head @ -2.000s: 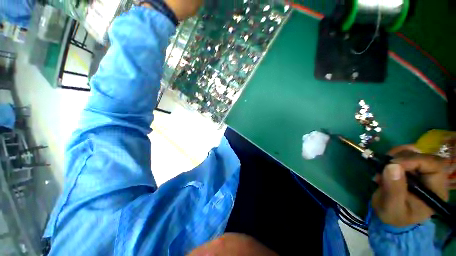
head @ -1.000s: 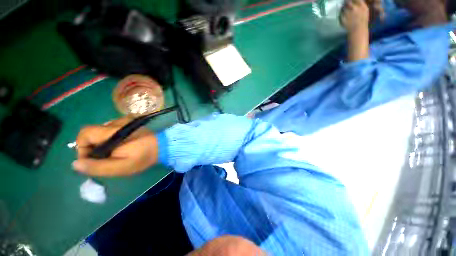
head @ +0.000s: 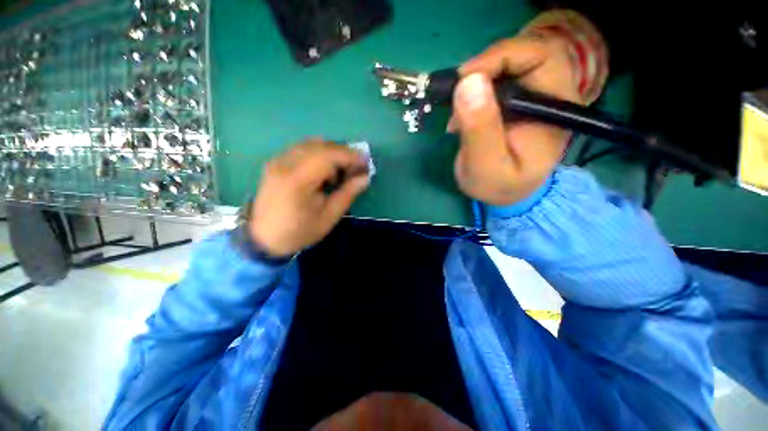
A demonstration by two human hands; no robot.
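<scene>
My right hand [head: 514,126] grips the black soldering iron [head: 581,118] like a pen. Its metal tip points left, over or beside a loose pile of small silvery components [head: 413,118]. My left hand [head: 303,198] is at the white pad [head: 363,151] near the bench's front edge, thumb and forefinger close together at the pad. The fingertips overlap it, and whether they pinch a small part or the pad itself cannot be told.
A large clear tray of shiny pieces [head: 101,109] lies at the left. A black base plate [head: 328,29] is at the top. A tape roll [head: 592,50] is behind my right hand. Dark equipment [head: 690,59] and a pale yellowish block [head: 754,143] are at the right.
The view has swung from the right back to the bench. My left hand, raised by the tray and later out at the far right, is now at the white pad. My right hand still holds the iron.
</scene>
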